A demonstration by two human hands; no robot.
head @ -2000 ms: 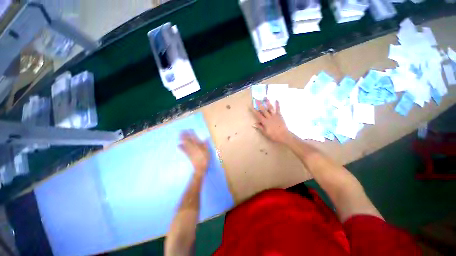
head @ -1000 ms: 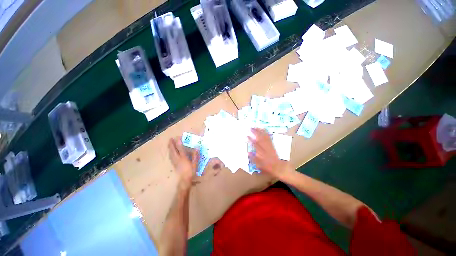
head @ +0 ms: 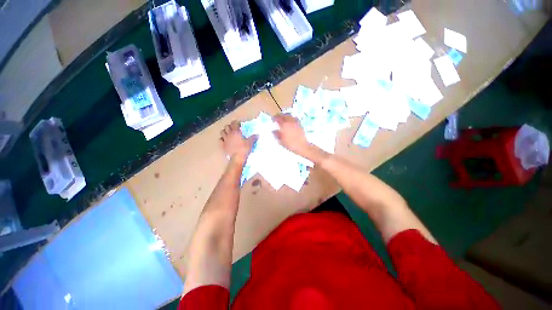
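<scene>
White leaflets [head: 275, 162] with pale blue slips among them lie in a loose heap on the cardboard-covered bench [head: 181, 200]. My left hand [head: 236, 141] rests at the heap's upper left edge, fingers slightly apart, its thumb side touching the papers. My right hand [head: 290, 133] lies on the heap's upper part, palm down. Its fingertips are blurred against the bright papers, so a grip cannot be told. A second group of mixed blue and white leaflets [head: 321, 109] lies just to the right, joining a larger white heap [head: 393, 72].
Clear plastic boxes [head: 177, 51] with dark items and white inserts lie on the green conveyor [head: 97, 97] beyond the dark belt edge. A light-blue sheet [head: 103, 242] covers the bench at lower left. A red stool [head: 484, 160] with a clear bag stands on the floor at right.
My left hand has moved in against the heap. My right hand has moved from the heap's right side to its upper part, nearer the belt. The boxes have shifted left in view.
</scene>
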